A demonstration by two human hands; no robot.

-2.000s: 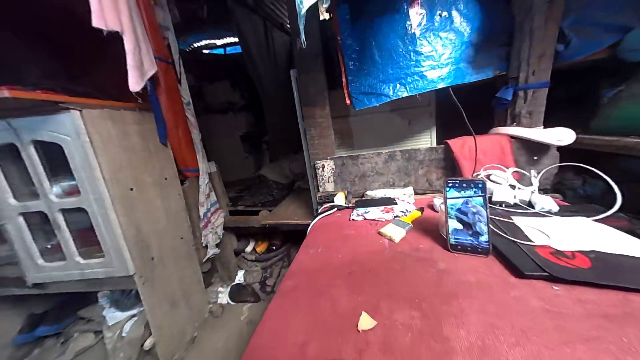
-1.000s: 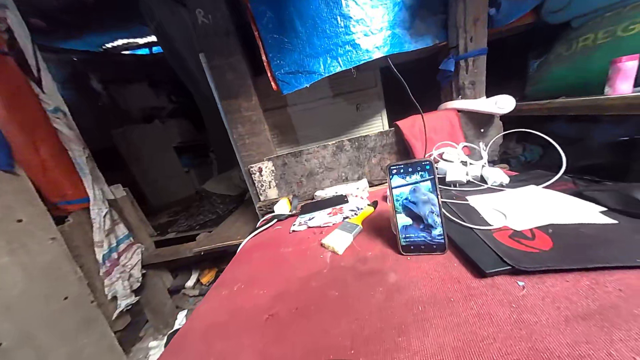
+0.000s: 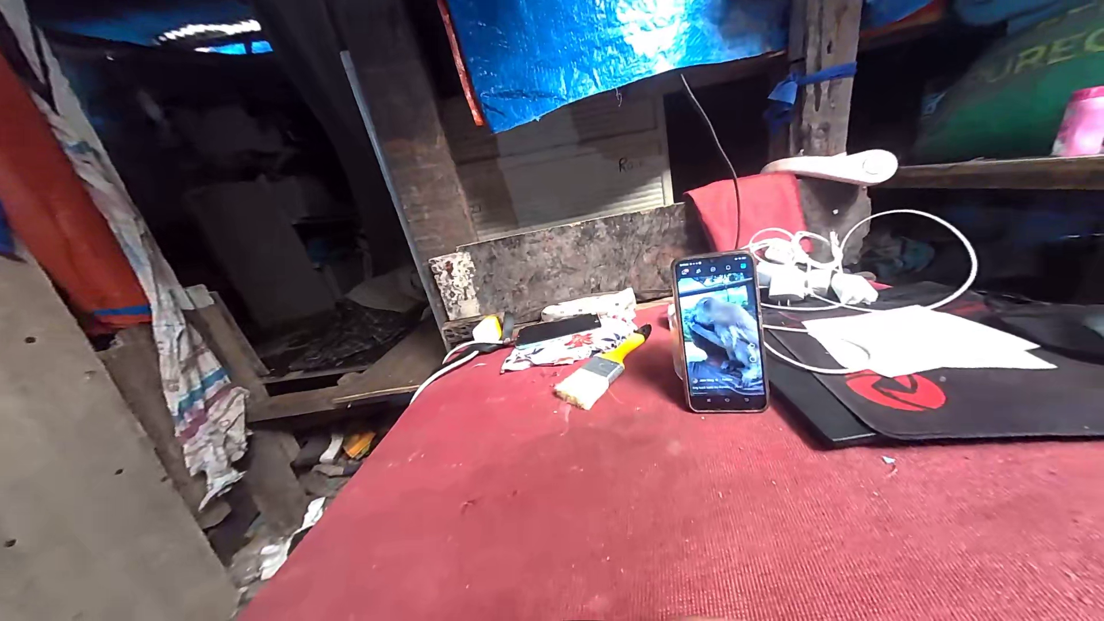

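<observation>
Neither my left hand nor my right hand shows in the head view. A smartphone (image 3: 721, 332) with a lit screen stands upright on the red cloth-covered table (image 3: 552, 509). To its left lies a paintbrush with a yellow handle (image 3: 603, 369), bristles toward the near left. Behind the brush, a dark phone-like slab (image 3: 557, 329) rests on a floral cloth (image 3: 569, 345). White sheets of paper (image 3: 927, 339) lie on a black mat with a red logo (image 3: 975, 405), right of the smartphone. White cables and chargers (image 3: 815, 280) are bunched behind them.
A weathered board (image 3: 578, 263) edges the table's back, with a red cloth (image 3: 749, 210) over it. A blue tarp (image 3: 604, 52) hangs above, near a wooden post (image 3: 824, 103). A pink container (image 3: 1082, 122) stands on a shelf at right. Debris lies on the floor at left.
The view has swung to the right since the oldest frame. A small pale chip seen on the table's near part then is out of sight now. The phone and brush stay in place.
</observation>
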